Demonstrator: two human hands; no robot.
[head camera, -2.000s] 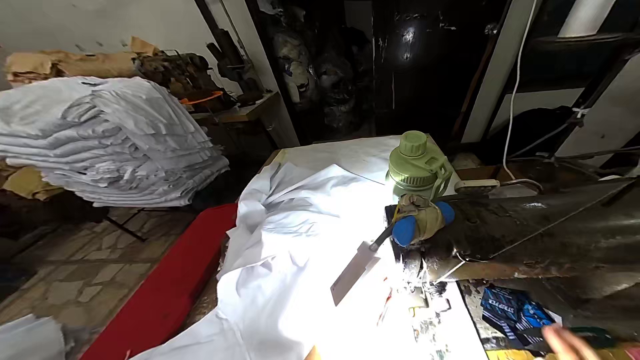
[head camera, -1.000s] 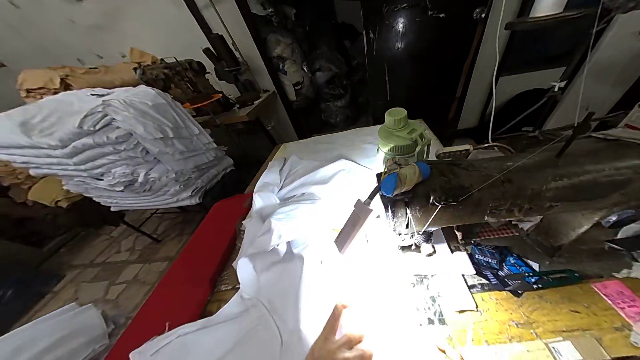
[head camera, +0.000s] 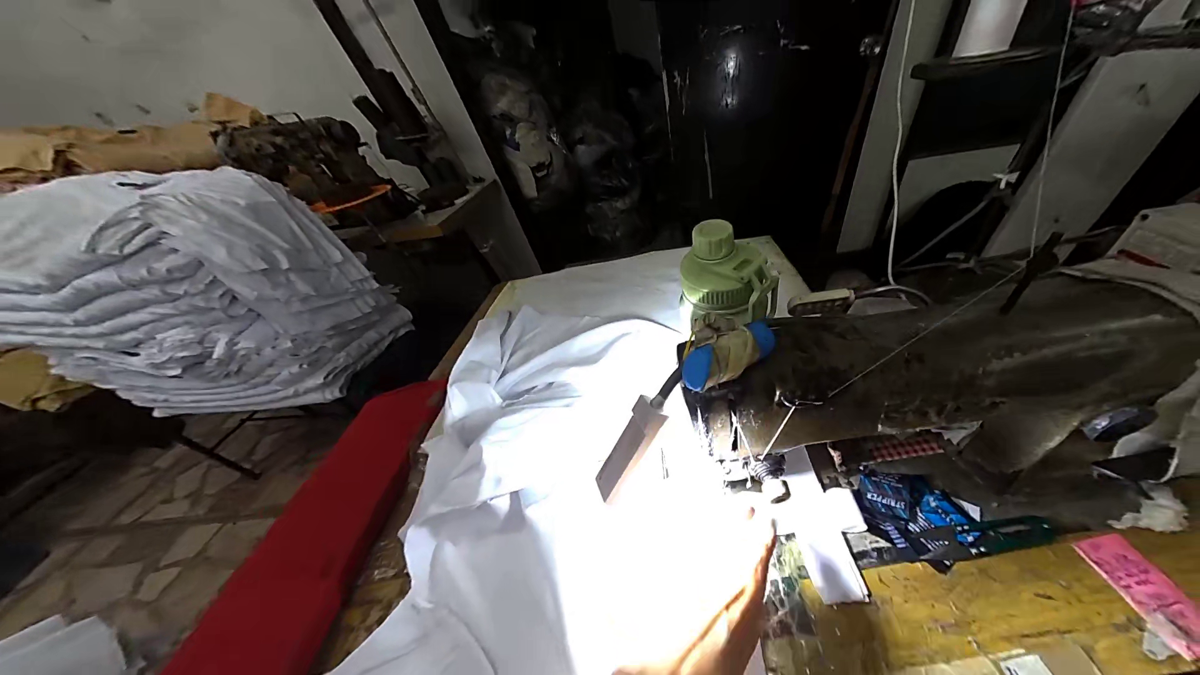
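My left hand (head camera: 727, 609) reaches up from the bottom edge, over white fabric (head camera: 525, 544) beside the sewing machine's needle area. Glare washes out much of the hand; a fingertip points up just below the presser area, and its grip cannot be made out. My right hand is out of view. The dark, worn sewing machine (head camera: 900, 375) extends to the right, with thread running to its head. A lamp with a flat rectangular head (head camera: 630, 450) hangs left of the needle, near a blue-and-tan wrapped bundle (head camera: 727, 356) on the machine's end.
A green jug (head camera: 722, 277) stands behind the machine head. Stacked white cloth (head camera: 197, 291) lies at left, beyond a long red padded piece (head camera: 319, 534). Blue printed packets (head camera: 914, 511), dark green-handled scissors (head camera: 1012, 534) and a pink slip (head camera: 1139, 586) lie at right.
Two seconds ago a hand was near the scissors at right; it is gone from view. My left hand has moved rightward and up towards the needle area since one second ago.
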